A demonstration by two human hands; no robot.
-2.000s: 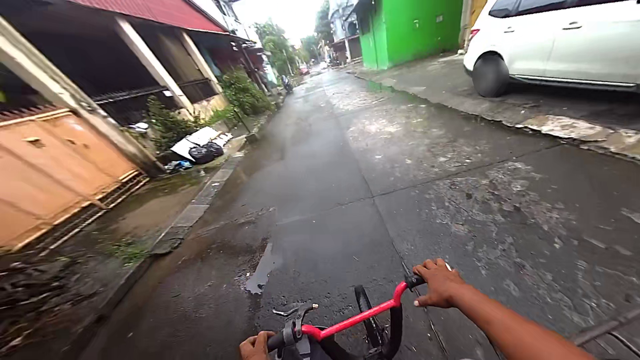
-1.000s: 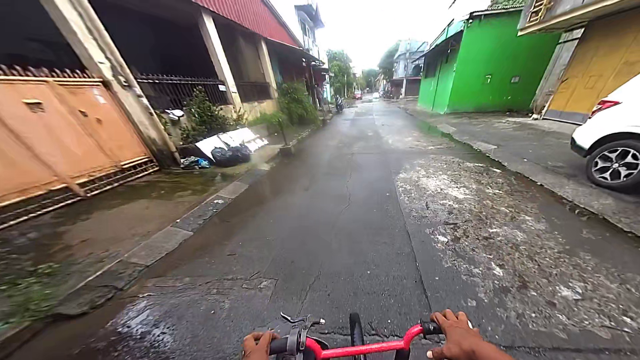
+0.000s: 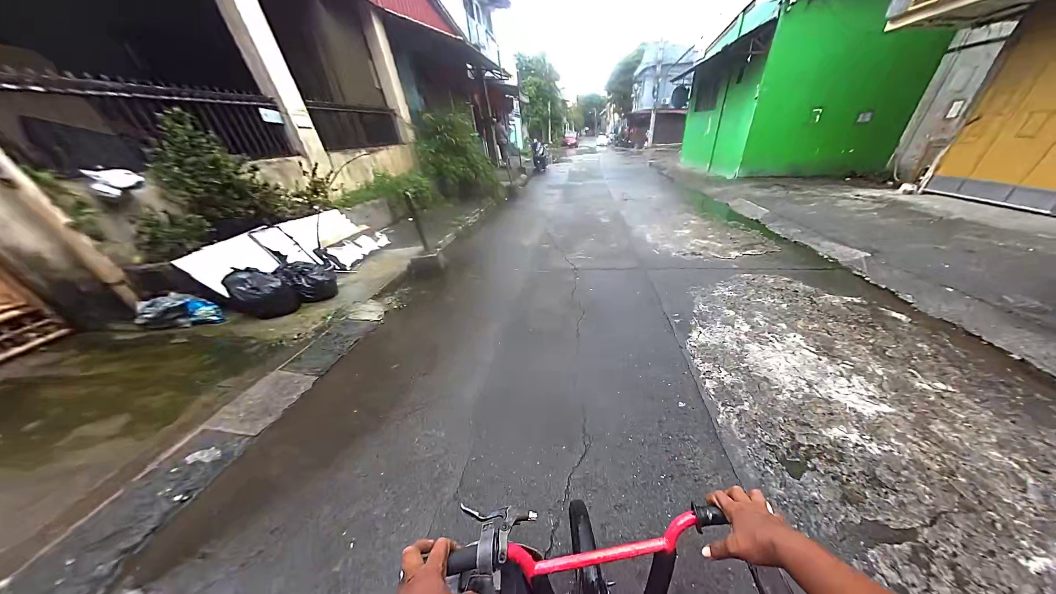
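Note:
Across the bottom of the head view runs the red handlebar (image 3: 602,558) of a bicycle. My left hand (image 3: 427,563) is wrapped around its black left grip, beside a brake lever (image 3: 493,532) and clamp. At the other end, my right hand (image 3: 747,526) rests over the black right grip (image 3: 709,516), with the thumb below it. The front tire (image 3: 582,536) shows behind the bar, pointing up the road. The lower part of the bicycle is out of view.
Wet concrete road (image 3: 528,330) stretches ahead, with a rough patch (image 3: 817,396) at right. Black garbage bags (image 3: 262,293) and white boards lie beyond the left curb (image 3: 264,402), near a short post (image 3: 417,223). A green building (image 3: 841,91) stands right. A motorcycle (image 3: 539,155) and cars are farther off.
The bicycle has moved forward along the road; the garbage bags and green building are nearer. The white car on the right has left the view. Both hands remain on the handlebar.

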